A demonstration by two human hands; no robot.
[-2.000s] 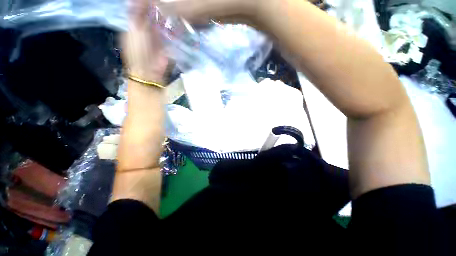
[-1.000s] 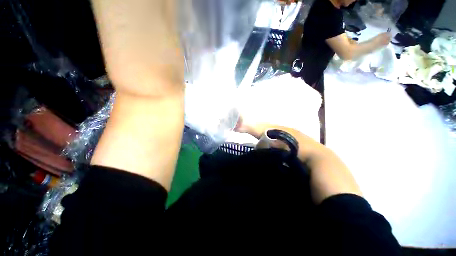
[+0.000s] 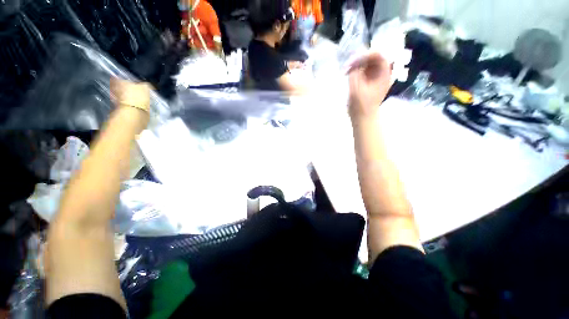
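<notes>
A clear plastic bag is spread out at the upper left, blurred and glossy. My left hand is closed on its edge, at the upper left. My right hand is raised over the white table, its fingers curled. Blur and glare hide whether it holds film. A glaring white stack of empty polybags lies between my arms on a dark slotted basket. A black curved hook and a pale tube end stand at its near edge.
A person in black is beyond the stack; people in orange are further back. Black strips and a yellow item lie at the table's far end. Crumpled white plastic is at left.
My view has swung up and right. My right hand has moved from beside the hook up over the table. My left hand now shows at the upper left with the film.
</notes>
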